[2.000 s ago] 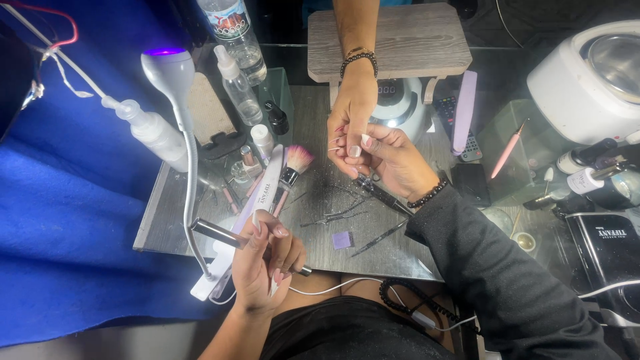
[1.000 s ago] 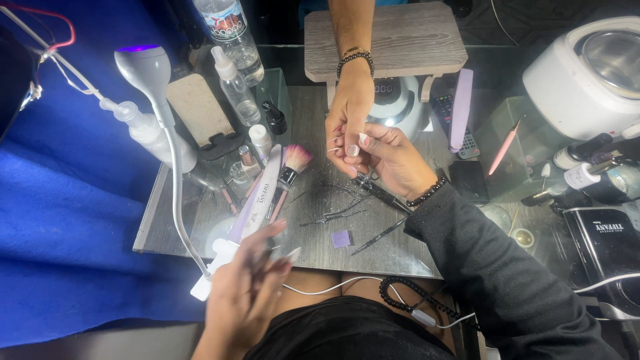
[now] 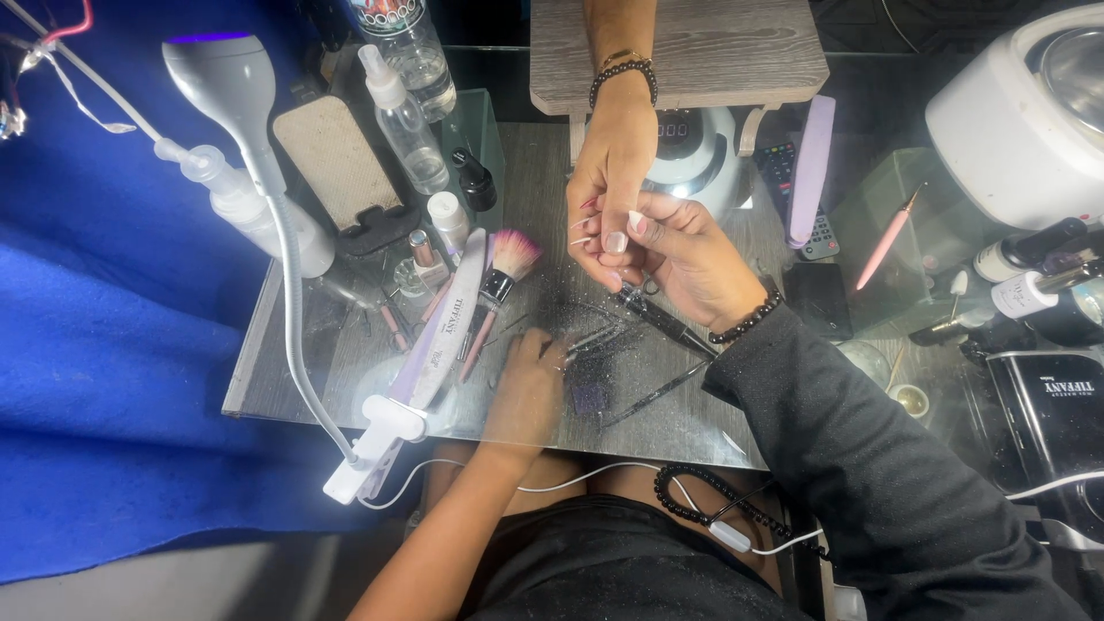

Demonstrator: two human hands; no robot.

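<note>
My right hand (image 3: 690, 250), its dark sleeve pushed to the wrist beads, holds the fingers of another person's hand (image 3: 617, 164), whose thumbnail faces up. Just below lies a black nail drill handpiece (image 3: 666, 323) on the glass-topped table. My left hand (image 3: 528, 379), blurred, is low over the table with its fingertips at several thin dark tools (image 3: 595, 336); whether it grips one is hidden. A small purple buffer block (image 3: 590, 397) sits right of it. To its left are a nail file (image 3: 453, 319) and a pink-tipped brush (image 3: 509, 259).
A gooseneck lamp (image 3: 289, 259) is at the left, near bottles (image 3: 405, 129) and a propped phone-like object (image 3: 336, 159). A wooden armrest (image 3: 681, 52) spans the top above a white nail lamp (image 3: 694, 155). At right are a pink pen-like tool (image 3: 887, 243), several bottles and a white warmer (image 3: 1018, 121).
My left hand, which held a rod-shaped tool two seconds ago and had its fingers spread one second ago, has moved right and up to the thin tools. My right hand keeps its hold.
</note>
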